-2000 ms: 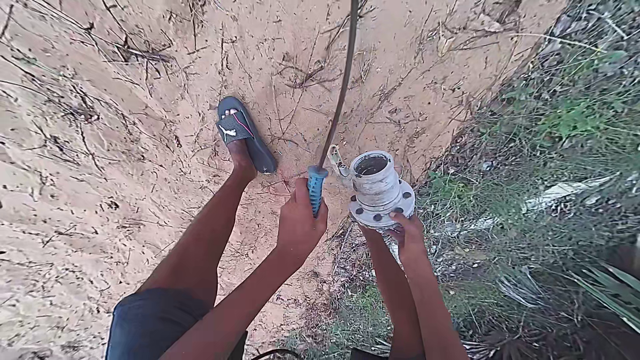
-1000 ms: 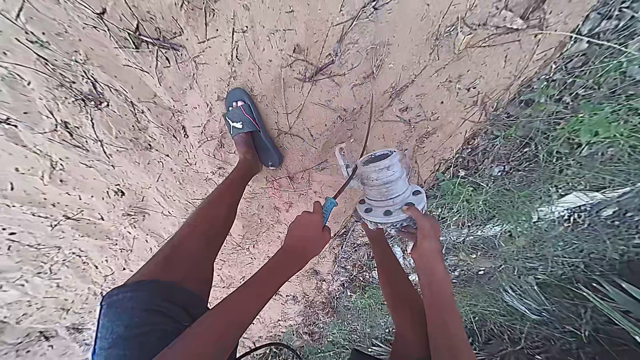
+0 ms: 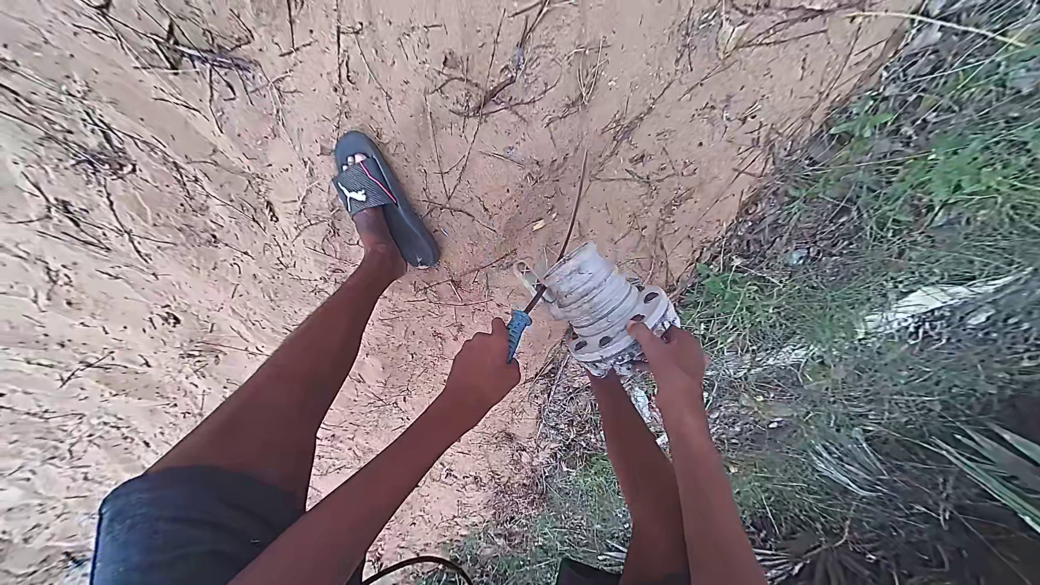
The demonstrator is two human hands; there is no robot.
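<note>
My left hand [image 3: 481, 370] is closed around the blue handle [image 3: 517, 331] of a thin, dark rod-like tool. Its shaft [image 3: 575, 213] runs up and away past the open end of a whitish, ribbed pipe fitting with a drilled flange [image 3: 597, 302]. My right hand [image 3: 670, 353] grips that flange at its right edge, thumb on the face between the bolt holes. The fitting is tilted, its narrower end toward the upper left. A small pale loop-shaped piece [image 3: 530, 278] sticks out beside that end. Whether the shaft touches the fitting is not clear.
Sandy ground [image 3: 455, 203] with scattered twigs lies below. My foot in a dark slide sandal [image 3: 386, 199] stands at upper left; my other leg is under the fitting. Green grass [image 3: 934, 171] and a pale strip [image 3: 942, 305] are at the right. A dark cable [image 3: 418, 561] curves at the bottom.
The fitting has tipped over to the left, so its open mouth no longer faces up into view. The tool's shaft has swung from clear of the fitting to alongside its narrow end.
</note>
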